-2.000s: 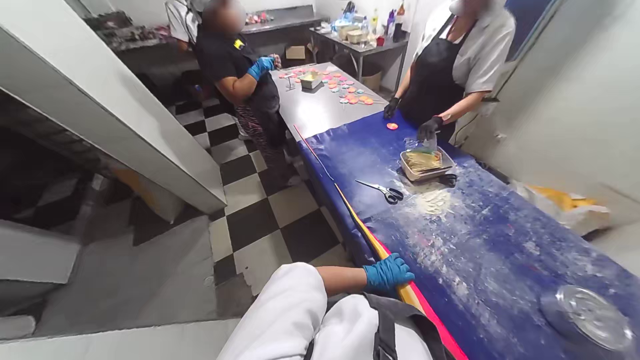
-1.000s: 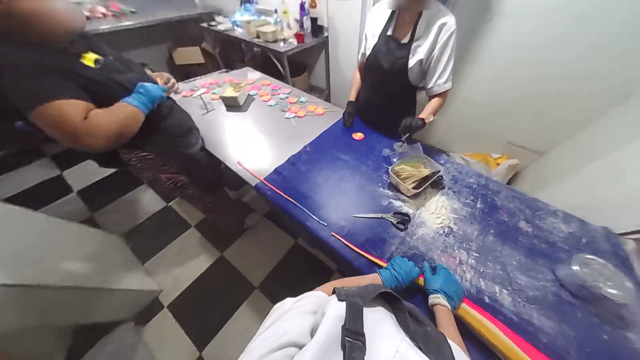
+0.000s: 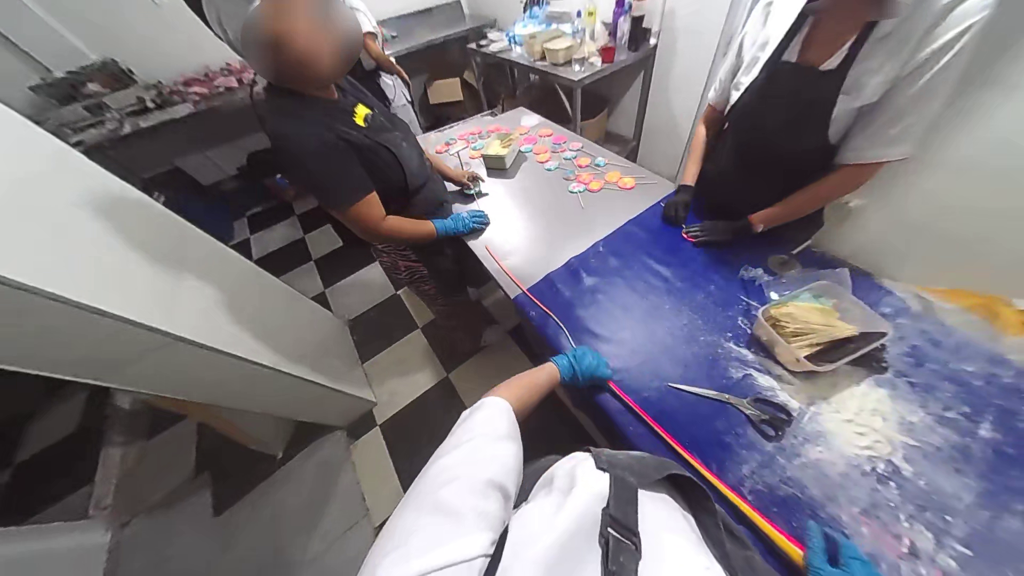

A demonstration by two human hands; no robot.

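Along the near edge of the blue-covered table runs a long candy rope, pink and yellow, thicker toward the lower right. My left hand, in a blue glove, lies closed over the rope's thin end. A thin pink and white strand extends beyond it toward the steel table. My right hand, also blue-gloved, is beside the thick part at the bottom edge, partly cut off, so its grip is unclear. Black-handled scissors lie partly open to the right of the rope.
A plastic tub of sticks stands beside a patch of white powder. Lollipops and another tub lie on the steel table. One person works at the left; another, black-gloved, presses a pink piece across the table.
My hands, side by side on the rope one second ago, are now far apart along it. The gap between rope and thin strand is now under my left hand. The view has shifted.
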